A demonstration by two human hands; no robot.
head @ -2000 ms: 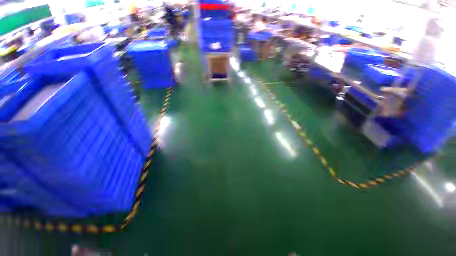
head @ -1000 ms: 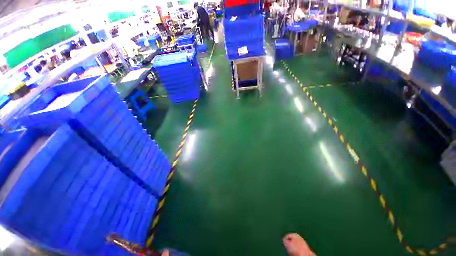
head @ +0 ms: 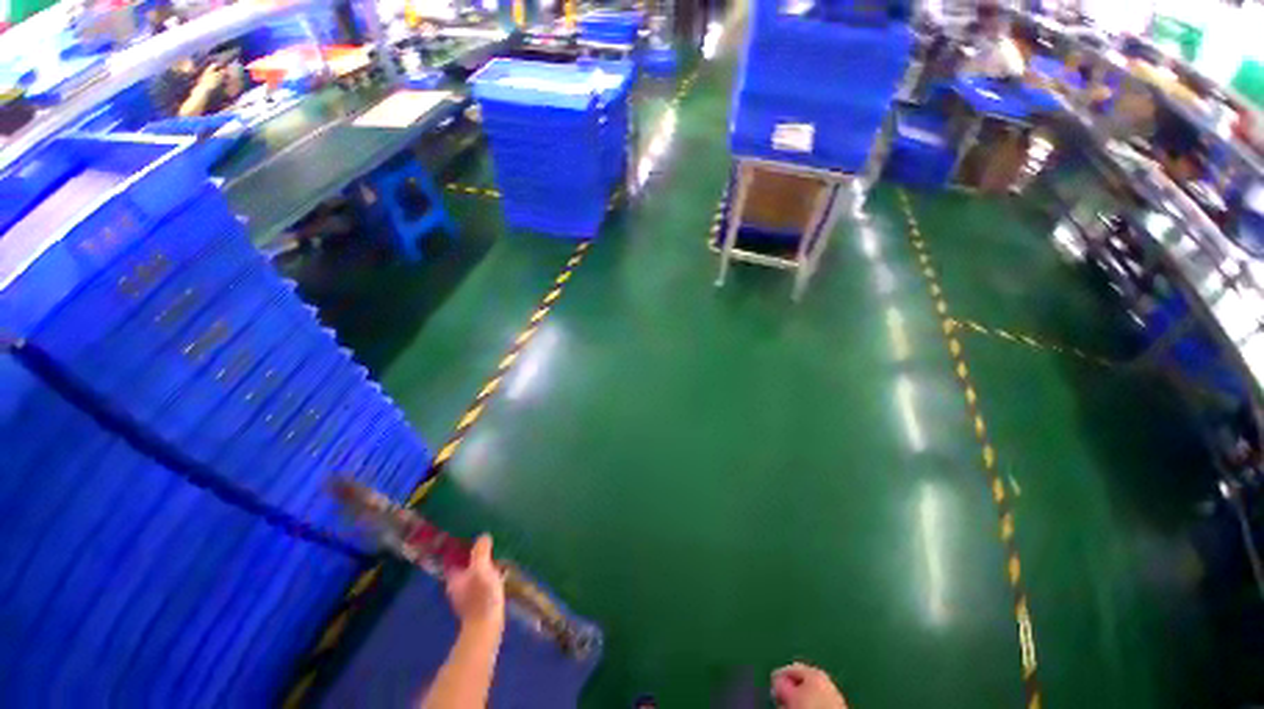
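Note:
The trolley handle (head: 543, 604), a tube wrapped in red and brown tape, crosses the lower left of the view. My left hand (head: 478, 590) is closed around it near its middle. The flat blue trolley deck (head: 416, 651) shows below the handle, partly hidden by my forearm. My right hand (head: 807, 686) is at the bottom edge, cut off by it, with its fingers curled; nothing shows in it. It is apart from the handle.
Tall stacked blue totes (head: 208, 360) stand close on the left. Another tote stack (head: 555, 153) is ahead left, beside a blue stool (head: 410, 208) and a green workbench (head: 319, 153). A metal stand (head: 764, 261) bears blue totes ahead. Striped tape (head: 991, 471) runs along the right.
The handle, at the bottom edge before, has come further into view with my left hand on it, and the deck now shows. The tote stacks and stand appear nearer. My right hand stays low.

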